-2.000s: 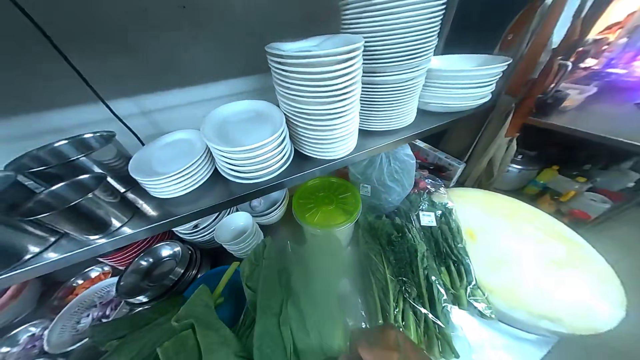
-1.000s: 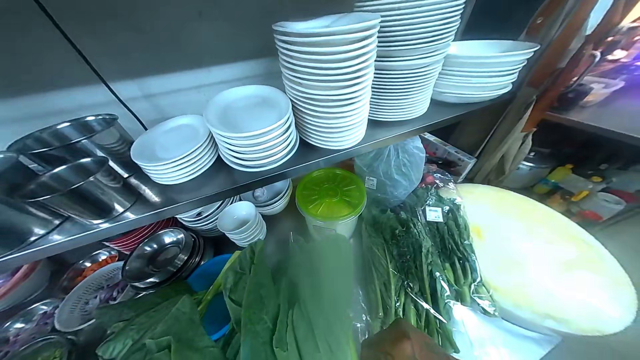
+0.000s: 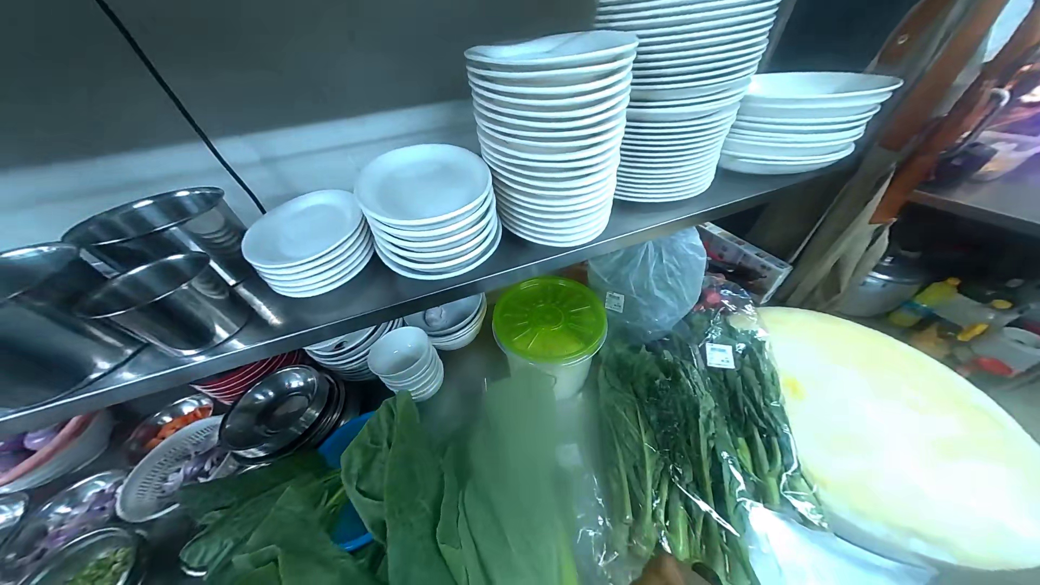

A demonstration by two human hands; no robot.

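Note:
A small part of my right hand (image 3: 670,570) shows at the bottom edge, beside the clear plastic bag of leafy green vegetables (image 3: 691,455). Its fingers are mostly cut off, so its grip cannot be seen. My left hand is out of view. Large loose green leaves (image 3: 487,487) fill the bottom middle, partly blurred, just left of that hand. More broad leaves (image 3: 276,520) lie further left, next to a blue plastic container (image 3: 351,520). Behind the leaves stands a tub with a green lid (image 3: 550,319), near a pale plastic bag (image 3: 650,280).
A metal shelf (image 3: 520,262) crosses above, bearing stacked white plates (image 3: 426,191) and steel containers (image 3: 166,301). Below it are small white bowls (image 3: 405,361), steel dishes (image 3: 280,410) and a white colander (image 3: 150,479) with cut purple vegetables. A large round pale board (image 3: 902,439) lies at right.
My right hand shows less than before, now lower at the bottom edge. The loose leaves in the middle have shifted somewhat.

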